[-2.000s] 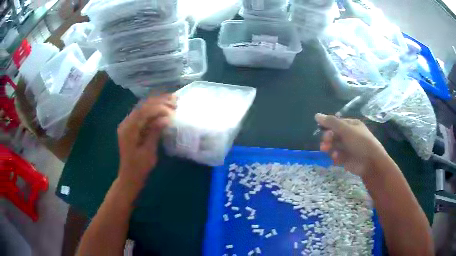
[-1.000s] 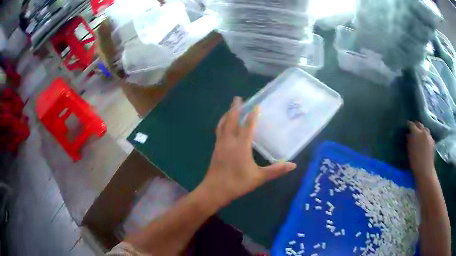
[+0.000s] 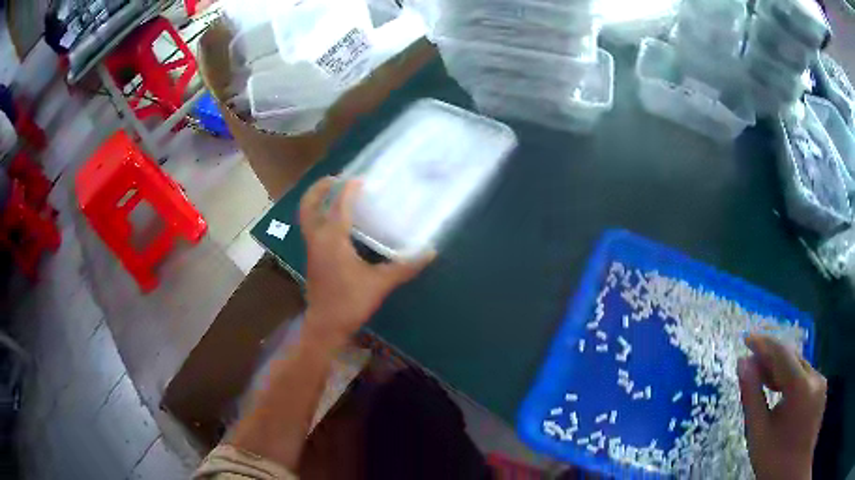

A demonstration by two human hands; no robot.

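Note:
My left hand grips the near left side of a clear lidded plastic box, fingers and thumb spread along its edge. The box is blurred, with a small dark mark on its lid, over the left part of the green bench. A blue tray holds many small white sleeves, heaped to the right and scattered on the left. My right hand is over the tray's right side with bent fingers close to the sleeves. I cannot tell whether its fingertips hold anything.
Stacked filled boxes stand at the bench's back. An open clear box and more boxes are farther right. A brown carton with clear boxes stands beyond the bench's left edge. A red stool is on the floor.
My left hand has moved left with the lidded box, away from the tray. My right hand has come from the bench behind the tray down to the sleeves.

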